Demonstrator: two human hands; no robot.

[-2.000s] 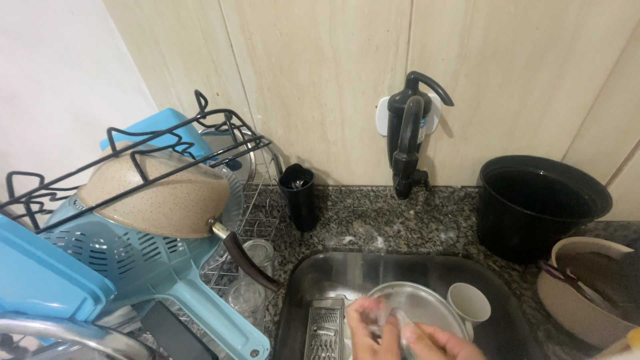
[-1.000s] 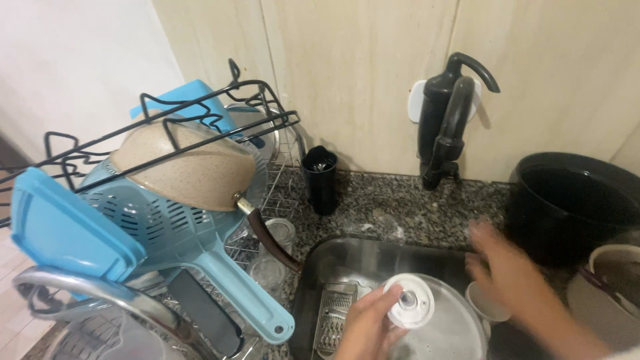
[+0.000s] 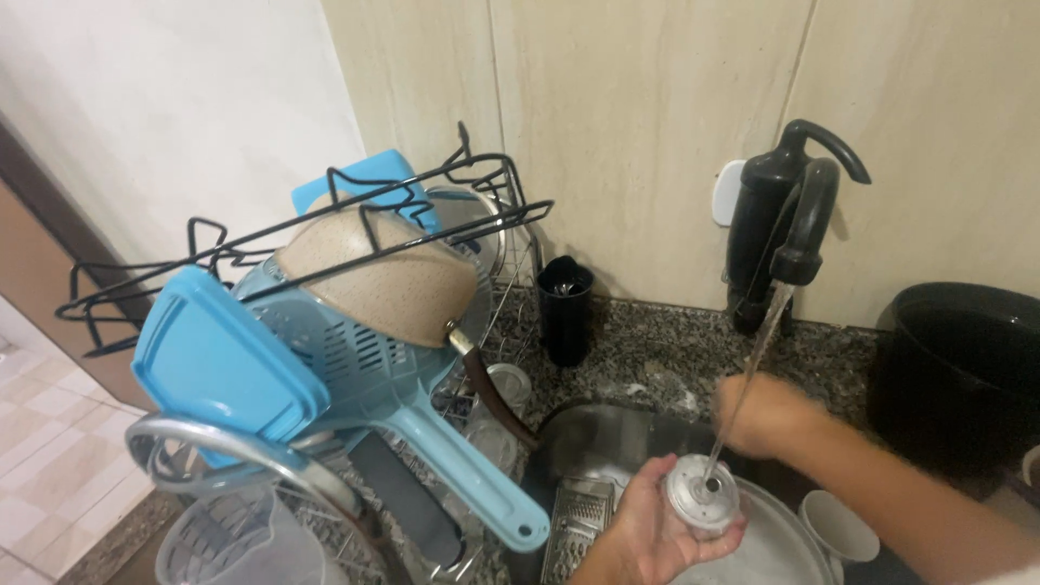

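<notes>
My left hand [image 3: 650,528] holds a small round whitish metal part [image 3: 704,492] with a hole in its centre, over the sink. Water runs onto it in a thin stream from the black wall-mounted faucet [image 3: 800,236]. My right hand [image 3: 751,414], blurred, is behind the stream above the sink's back edge; whether its fingers hold anything cannot be told. Below, in the steel sink [image 3: 605,422], lie a metal grater [image 3: 578,524], a large round metal lid or dish [image 3: 768,536] and a white cup [image 3: 838,526].
A dish rack at left bears a speckled beige pan [image 3: 382,272], a light-blue colander [image 3: 475,479], a blue plastic lid [image 3: 223,357] and a black wire rack [image 3: 268,244]. A black cutlery holder [image 3: 565,317] stands behind the sink; a black bucket [image 3: 967,390] is at right.
Water now runs from the faucet; none showed earlier. Both hands were together over the sink at first; my right hand then moved apart to the right. The view has shifted.
</notes>
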